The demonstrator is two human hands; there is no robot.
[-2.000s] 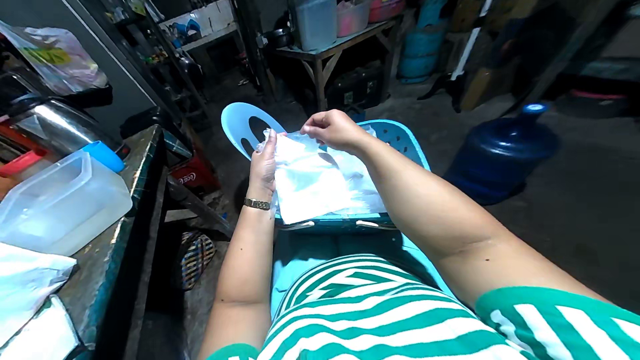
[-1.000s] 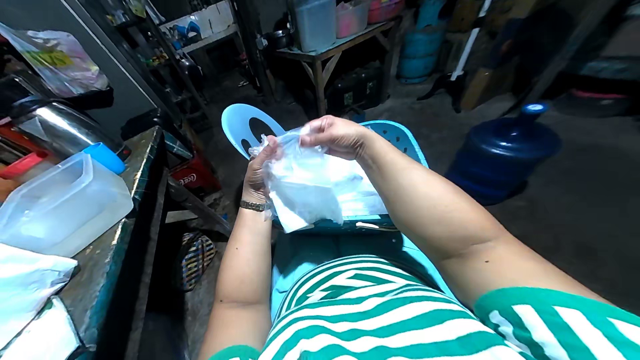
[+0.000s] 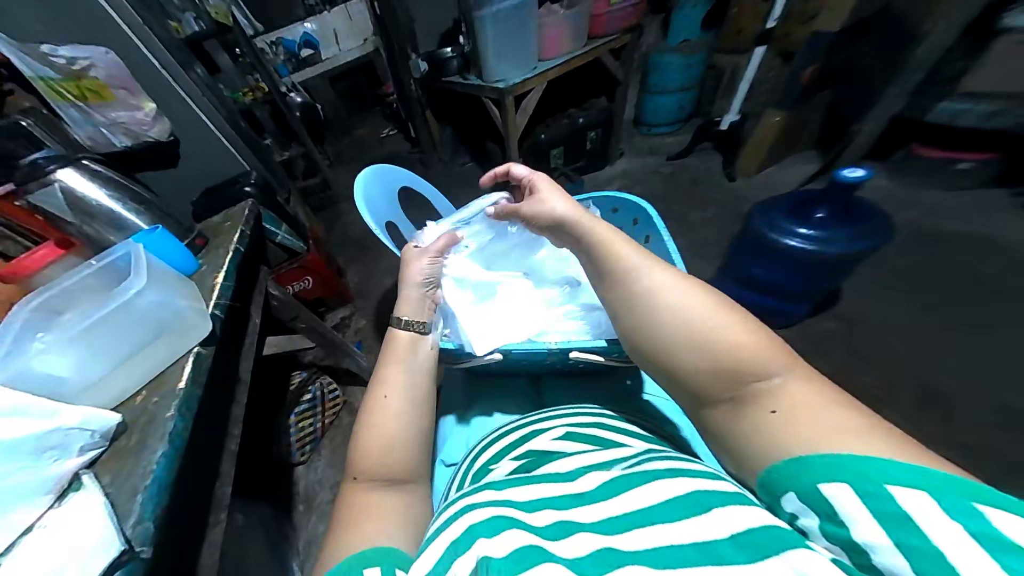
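A clear plastic bag (image 3: 480, 240) with something white in it is spread between my hands, over a blue plastic basket (image 3: 640, 220) in front of my lap. My left hand (image 3: 424, 268) grips the bag's left edge, thumb on top. At the bag's upper edge, my right hand (image 3: 536, 200) pinches the plastic between thumb and fingers. More white, thin material lies in the basket beneath; where the bag ends and that begins is hard to tell. Behind the basket's left side rises a light blue plastic chair back (image 3: 380, 192).
On the left, a worn table (image 3: 172, 400) holds a translucent plastic container (image 3: 120, 336), white folded items (image 3: 48, 456) and a metal kettle (image 3: 96, 200). A large blue water jug (image 3: 808, 240) stands on the floor at right. A wooden table (image 3: 552, 72) with plastic bins is ahead.
The white item, held flat with a plainer outline two seconds ago, now appears under or inside the clear plastic. My right hand has stayed near the upper edge, its fingers shifting.
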